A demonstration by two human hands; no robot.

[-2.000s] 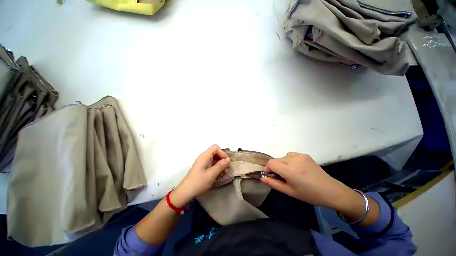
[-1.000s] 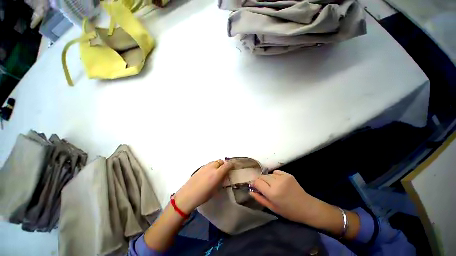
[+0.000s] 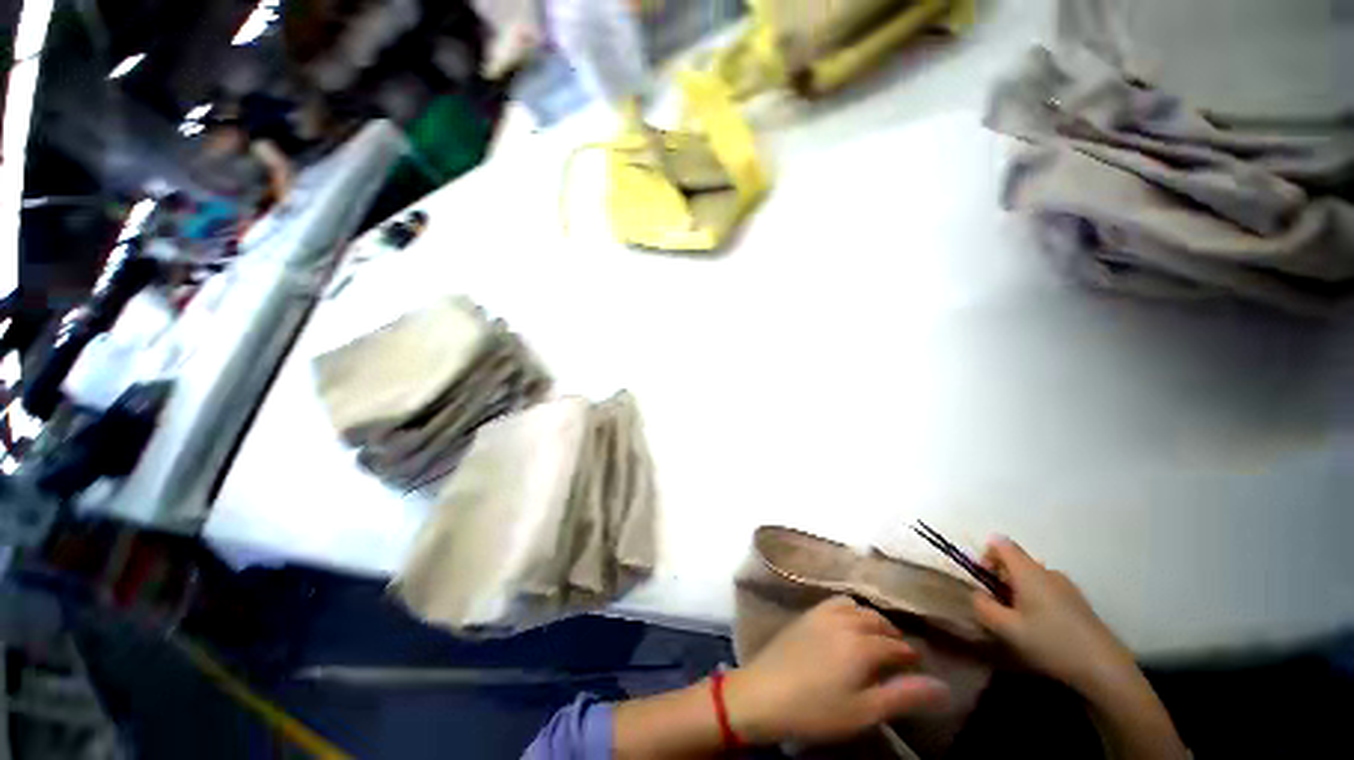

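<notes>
A beige bag lining (image 3: 802, 572) is at the table's near edge, its mouth with a darker rim facing up. My left hand (image 3: 839, 676) is on the lining's front side, fingers bent at its rim; the lower part is cut off by the frame. My right hand (image 3: 1047, 616) is at the lining's right end and holds the dark thread snips (image 3: 965, 558), whose two thin blades point up and left above the rim. The picture is blurred, so the exact grip of my left fingers is hard to see.
Two folded lining stacks (image 3: 423, 371) (image 3: 520, 520) lie at the left near edge. A crumpled lining pile (image 3: 1173, 193) is at the far right. A yellow bag (image 3: 683, 186) stands at the far side, with more yellow items behind. Other workstations show beyond the table's left.
The view has swung left, showing more of the workshop. The snips' blades now stand clear of my right fingers. The lining has turned, and my left hand now lies across its front.
</notes>
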